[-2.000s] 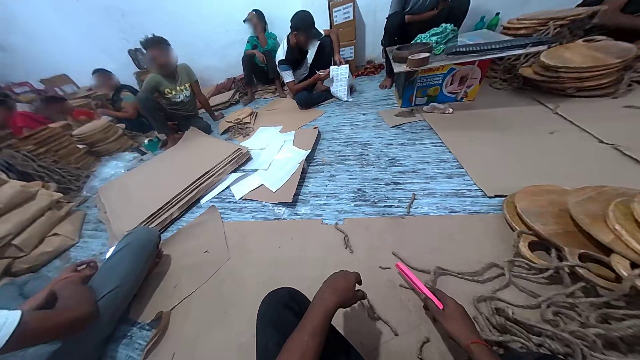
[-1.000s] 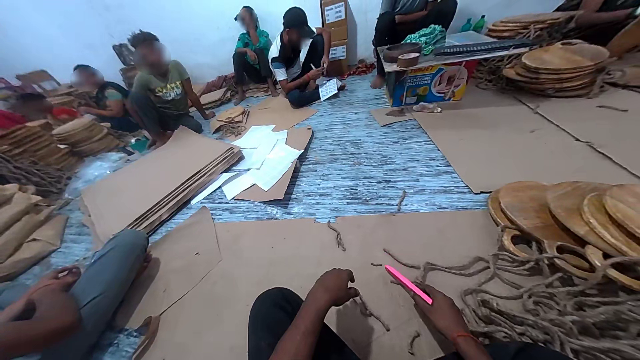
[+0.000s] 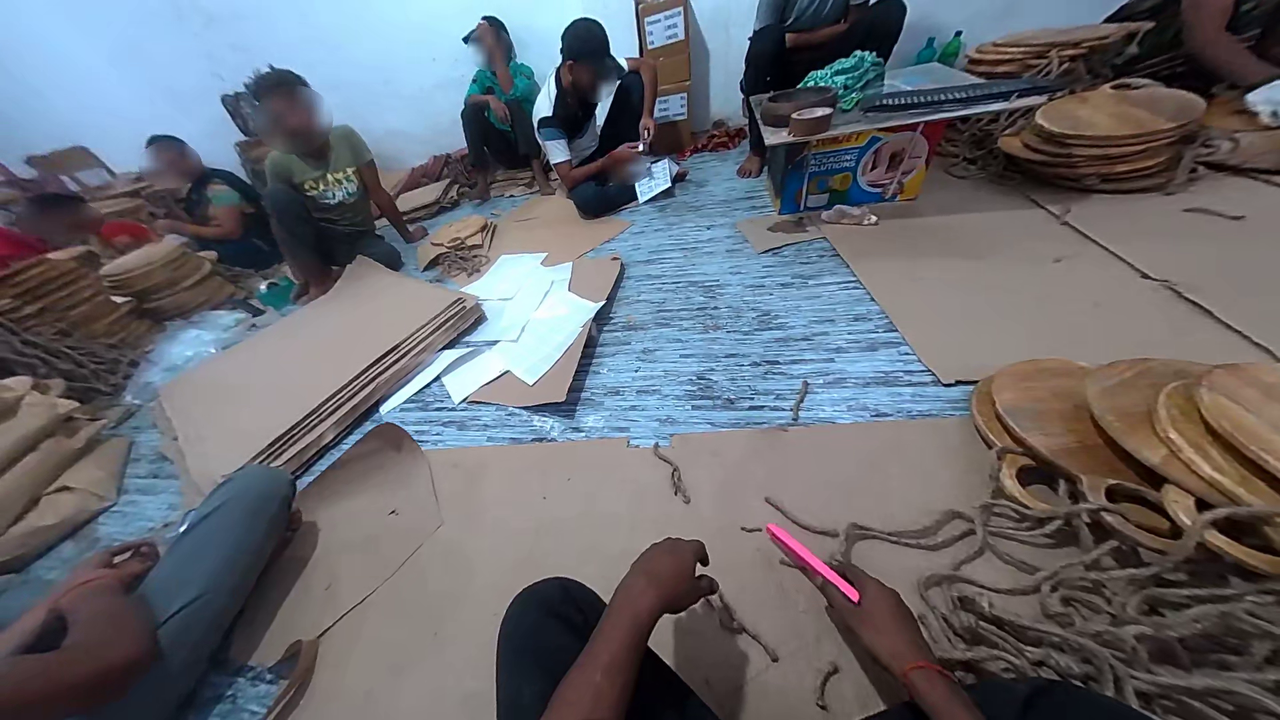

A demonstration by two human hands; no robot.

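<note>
My right hand (image 3: 868, 612) holds a bright pink narrow object (image 3: 813, 563), perhaps a cutter or a pen, above the cardboard sheet. My left hand (image 3: 672, 575) hovers left of it, fingers curled and apart, with nothing seen in them. Short pieces of jute rope (image 3: 740, 627) lie on the cardboard between and below my hands, and another piece (image 3: 672, 473) lies farther forward. Right of my right hand is a tangle of jute rope (image 3: 1060, 590), beside round wooden boards (image 3: 1050, 410) with ring-shaped handles.
A person's knee (image 3: 235, 530) and hands are close at my left. Stacked cardboard sheets (image 3: 310, 370) and white papers (image 3: 535, 325) lie ahead on the left. A low table (image 3: 850, 125) on a printed box stands farther off at the right. Several people sit along the wall.
The seated person in the black cap has lowered the white paper from in front of the body. My hands have kept nearly the same pose.
</note>
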